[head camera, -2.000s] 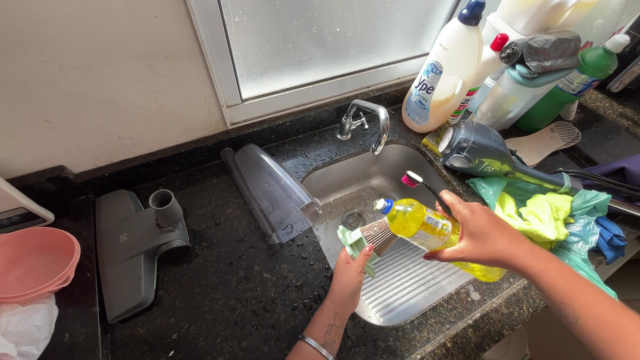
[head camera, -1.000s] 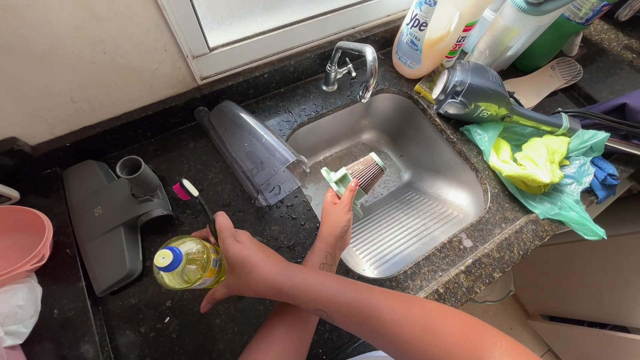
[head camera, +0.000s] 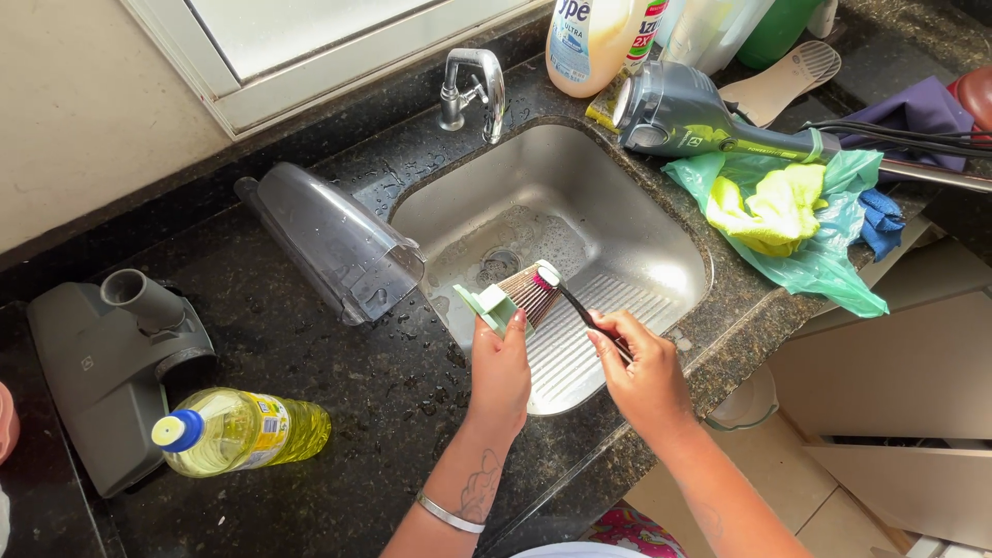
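Over the near side of the steel sink (head camera: 651, 232), my left hand (head camera: 500, 372) holds a pleated vacuum filter (head camera: 531, 298) by its pale green plastic base. My right hand (head camera: 639, 372) grips the black handle of a toothbrush (head camera: 577, 306), whose pink bristles touch the pleats near the filter's narrow end. A bottle of yellow liquid detergent (head camera: 244, 432) with a blue cap stands on the counter to the left. The clear vacuum dust container (head camera: 333, 240) lies wet beside the sink.
A grey vacuum floor head (head camera: 101, 380) lies at left. Behind the sink are a chrome faucet (head camera: 473, 93) and a large bottle (head camera: 593, 46). To the right are the vacuum body (head camera: 682, 116), a yellow cloth (head camera: 775, 209) on a green plastic bag (head camera: 845, 271), and an insole (head camera: 783, 81).
My right hand has let go of the detergent bottle, which now stands at left, and has moved right with the toothbrush to the filter. My left hand still holds the filter.
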